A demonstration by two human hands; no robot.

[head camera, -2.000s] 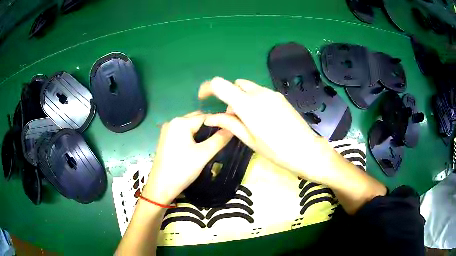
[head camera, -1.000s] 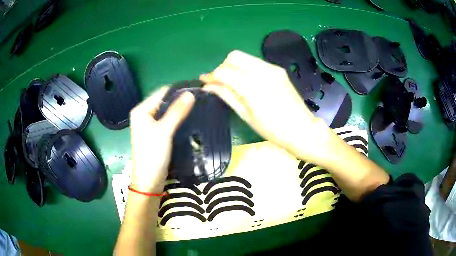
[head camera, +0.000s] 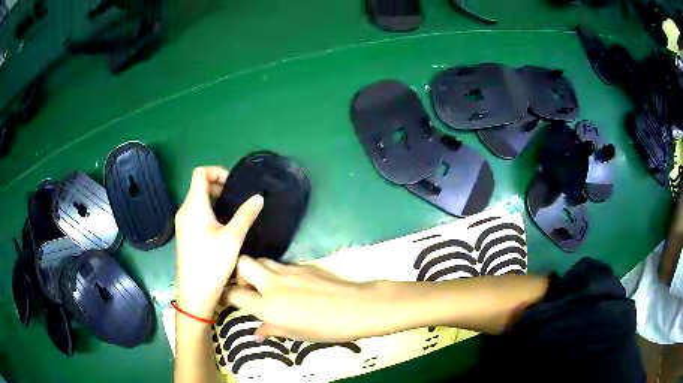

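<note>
A black oval base plate (head camera: 283, 196) is held raised and slightly tilted above the near middle of the bench. My left hand (head camera: 206, 236) grips its left side, thumb across its face. My right hand (head camera: 299, 299) is over the backing sheet (head camera: 367, 262), near the plate's lower end; its fingertips are bunched and partly blurred, and I cannot tell if they hold anything. The pale sheet carries rows of black curved adhesive strips (head camera: 449, 258); my right hand and forearm hide its middle part.
Shiny grey and black plates (head camera: 112, 299) are heaped at left, with one plate (head camera: 137, 196) beside them. Plates with raised clips (head camera: 479, 93) lie at right. More dark parts lie on the far side. A person's pale sleeve (head camera: 645, 299) shows at the right edge.
My right hand has moved from the plate's top edge down to the backing sheet. The held plate has turned its darker face into view. The camera view has shifted, so the bench items sit differently.
</note>
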